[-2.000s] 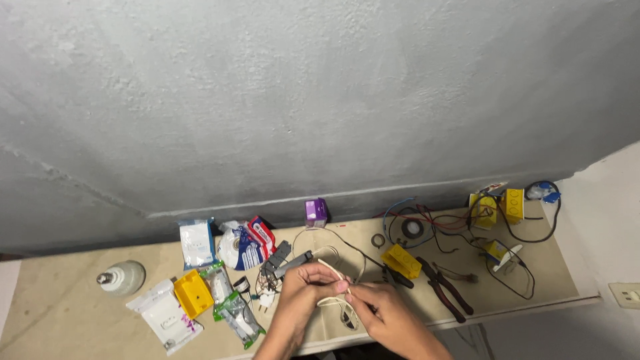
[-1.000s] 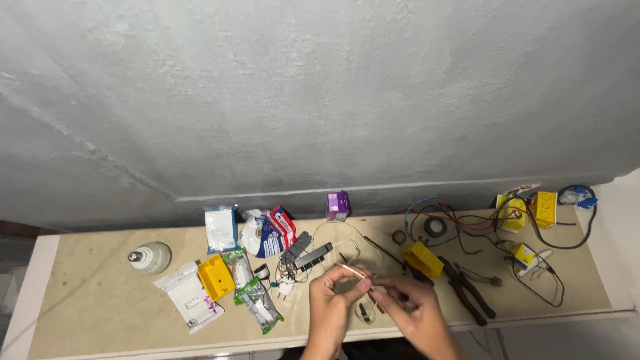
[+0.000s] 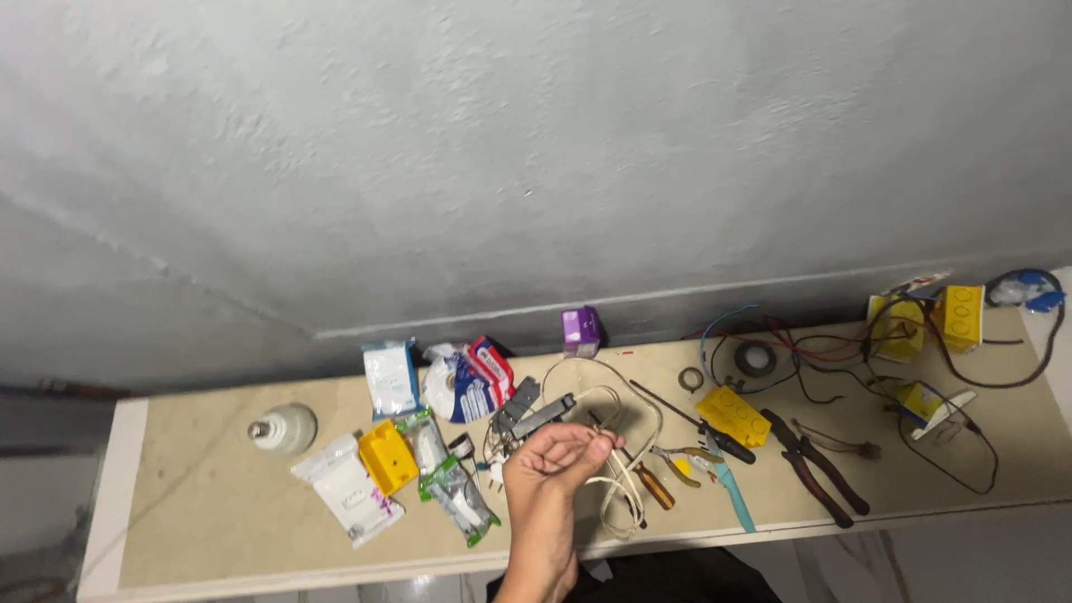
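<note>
Near the front edge of the table, my left hand (image 3: 557, 469) pinches a white electrical cable (image 3: 615, 465) between thumb and fingertips. The cable hangs in loops below the hand and curves back over the tabletop. My right hand is out of view. Just right of the cable lie a screwdriver with an amber handle (image 3: 655, 487) and small yellow-handled pliers (image 3: 687, 466). A long black-handled screwdriver (image 3: 729, 441) rests by a yellow electrical box (image 3: 734, 416) and a light-blue-handled tool (image 3: 735, 496). Behind my left hand is a dark grey elongated part (image 3: 546, 416).
On the left stand a light bulb (image 3: 283, 429), plastic packets (image 3: 350, 494) and an open yellow box (image 3: 388, 458). A purple box (image 3: 580, 331) is by the wall. Rightward lie large dark-handled pliers (image 3: 816, 469), black tape (image 3: 755, 358), tangled wires and a yellow box (image 3: 958, 318).
My right hand, which was at the cable beside my left hand, has left the view. My left hand remains on the cable. Tools that my right hand and arm covered now show.
</note>
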